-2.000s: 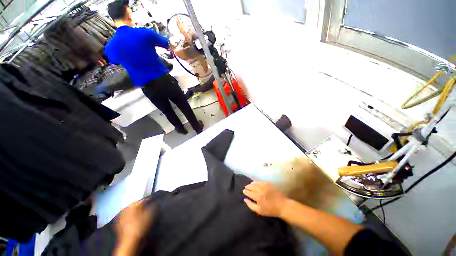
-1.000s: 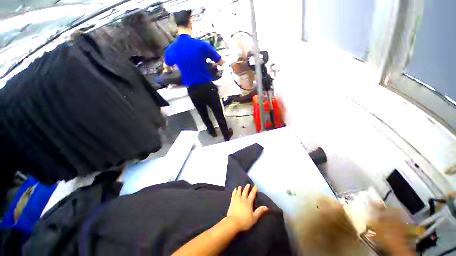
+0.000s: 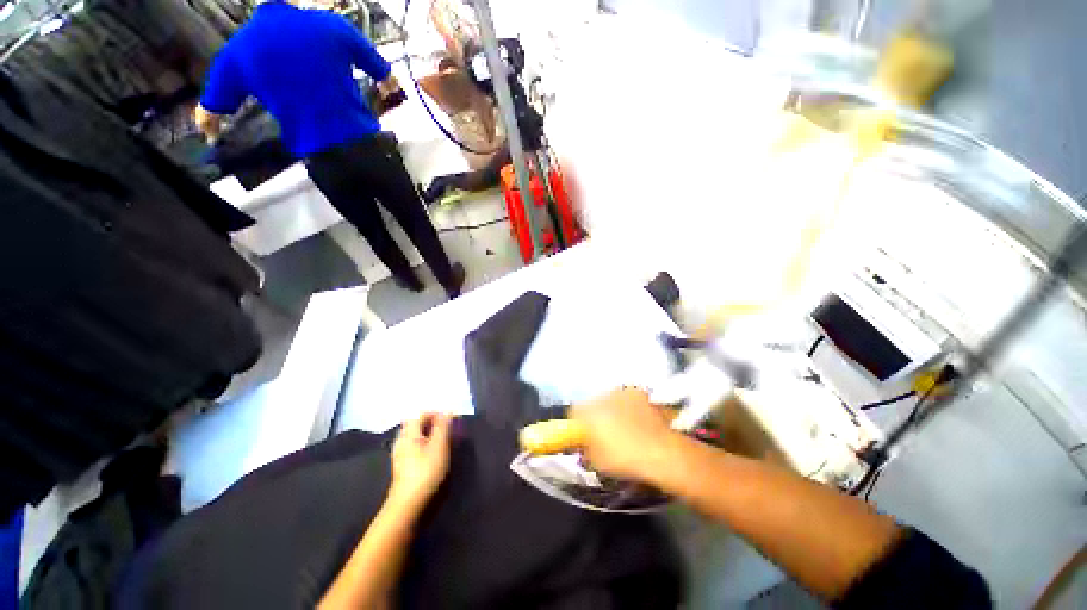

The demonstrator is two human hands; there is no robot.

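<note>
A dark suit jacket [image 3: 298, 512] lies spread in front of me over the board, which it mostly covers. Its sleeve [image 3: 507, 346] sticks out forward onto the pale table. My left hand [image 3: 420, 459] rests at the jacket's far edge, left of the sleeve, fingers bent; whether it pinches the cloth is unclear. My right hand [image 3: 620, 439] holds the steam iron [image 3: 554, 437] by its yellow handle. The iron's pointed tip faces left, over the jacket just right of the sleeve's base. Whether the sole touches the cloth cannot be told.
Dark jackets [image 3: 107, 274] hang at the left, with a dark heap [image 3: 101, 524] below them. Blurred hoses [image 3: 834, 179] run at upper right. A small black rectangle [image 3: 861, 337] is at right. A person in blue [image 3: 292, 83] stands beyond the pale table [image 3: 411, 346], near a metal post [image 3: 507, 119].
My right hand has come from the right side with the iron over the jacket. My left hand has moved from the sleeve's base to its left. The view has shifted.
</note>
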